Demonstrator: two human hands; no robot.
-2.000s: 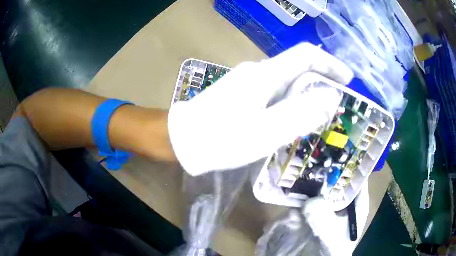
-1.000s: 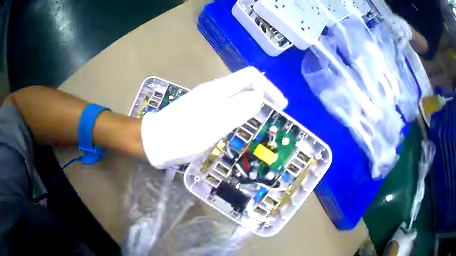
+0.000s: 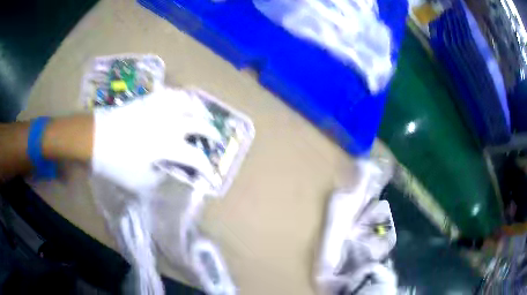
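Observation:
My left hand, white-gloved with a blue wrist band, lies over the left part of an open white power strip housing and holds it on or just above the tan board. Its fingers hide much of the circuit board and wiring. A second open housing, with green board and yellow block, lies beyond the hand at the upper left. At the lower right is a blurred white shape with a small yellow spot. White, glove-like material is around it; my right hand cannot be made out clearly there.
Clear plastic bags with white cords hang below my left hand. The tan board has a curved edge. Stacked blue trays with plastic-wrapped things stand at the top. A green surface and more blue trays are at the right.
My left hand and its housing have moved left and down beside the other housing. The view has shifted right. The blurred white shape now shows over the board at the lower right.

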